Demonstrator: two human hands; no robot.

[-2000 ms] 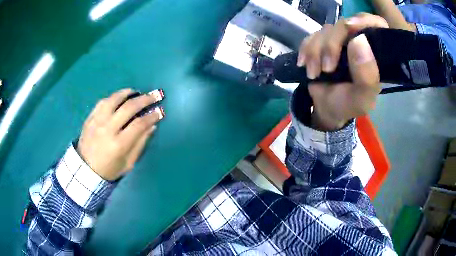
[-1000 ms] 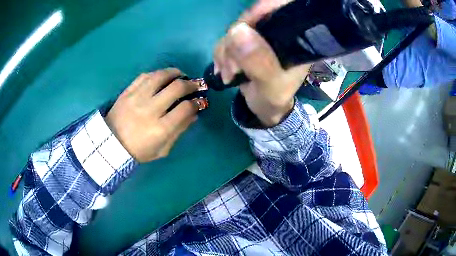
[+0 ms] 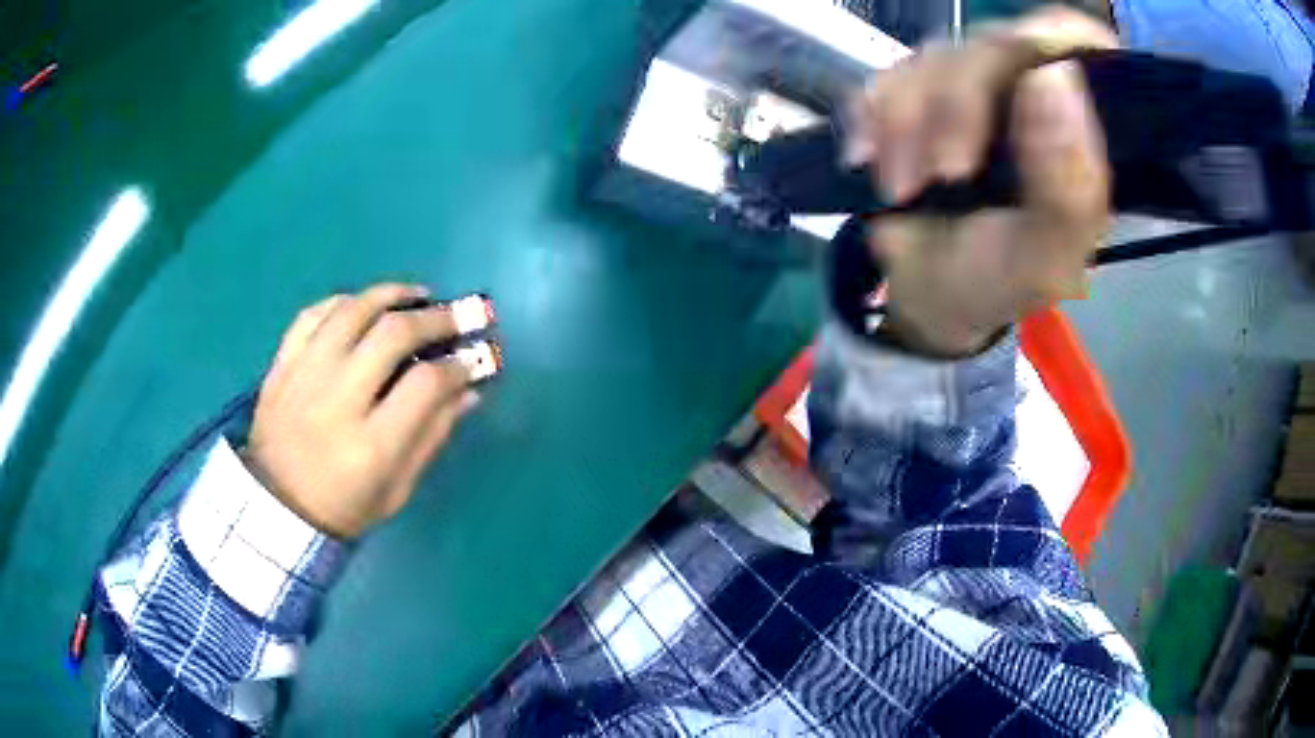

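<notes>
My left hand (image 3: 353,404) lies over a pair of black connector housings on the green bench, its fingers on them. Their two copper terminals (image 3: 473,314) stick out past the fingertips and glare white. My right hand (image 3: 988,188) grips the black electric screwdriver (image 3: 1183,144), held roughly level. The driver's narrow front end is at the front of the white-grey screw feeder (image 3: 671,130); blur hides whether they touch. No screw can be made out.
An orange-red rimmed tray (image 3: 1103,433) is at the bench edge, beneath my right forearm. Red and blue wire ends (image 3: 80,642) show by my left sleeve and at the upper left (image 3: 36,84). Someone's blue clothing (image 3: 1226,36) is at the upper right. Cartons (image 3: 1291,562) stand at the lower right.
From beside the terminals one second ago, my right hand and the screwdriver are now at the screw feeder. My left hand still covers the housings, which appear further left in the view.
</notes>
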